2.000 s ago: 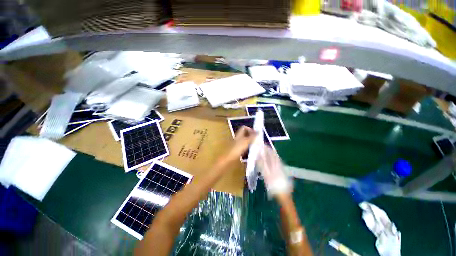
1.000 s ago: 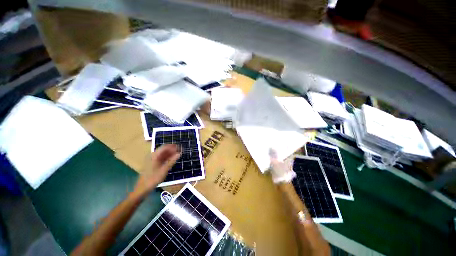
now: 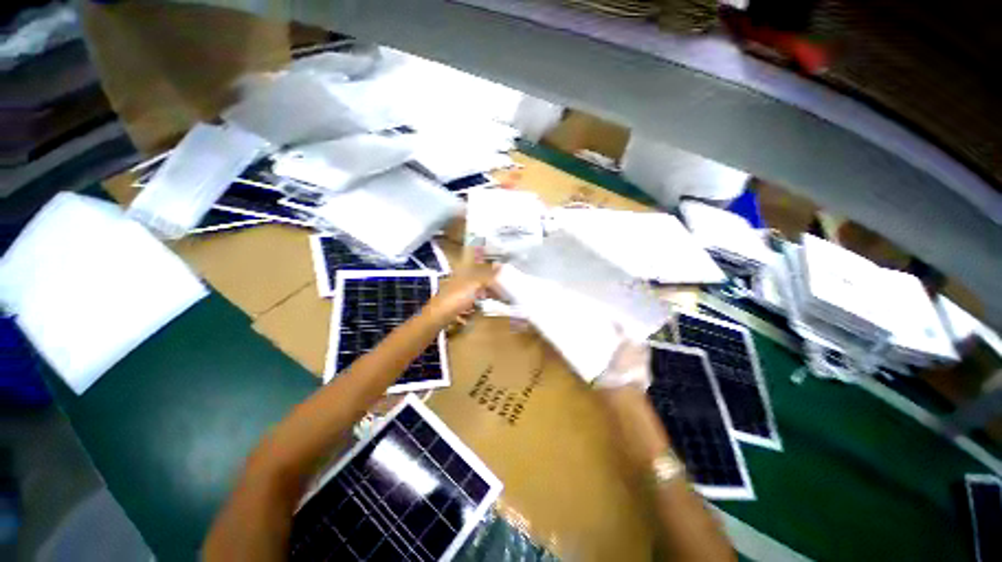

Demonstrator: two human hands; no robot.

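My right hand (image 3: 626, 364), in a thin whitish glove, holds the near corner of a white foam sheet or sleeve (image 3: 582, 302) above the cardboard. My left hand (image 3: 475, 283), bare, is at the left edge of this white piece; whether its fingers grip it is unclear. A white square piece (image 3: 503, 220) lies just behind my left hand. Black solar panels with white frames lie around: one left of centre (image 3: 385, 329), partly under my left forearm, one at the front (image 3: 401, 483), and two overlapping at the right (image 3: 698, 423).
A brown flattened carton (image 3: 280, 302) lies under the panels. White packets (image 3: 390, 209) are piled at the back left. A foam stack (image 3: 93, 285) lies at the left bench edge. More white packets (image 3: 852, 291) are stacked at the right. A grey shelf (image 3: 615, 82) crosses overhead.
My left hand has moved from over the left panel, right and back to the white piece. The white piece, upright one second ago, now lies flatter. It stays in my right hand.
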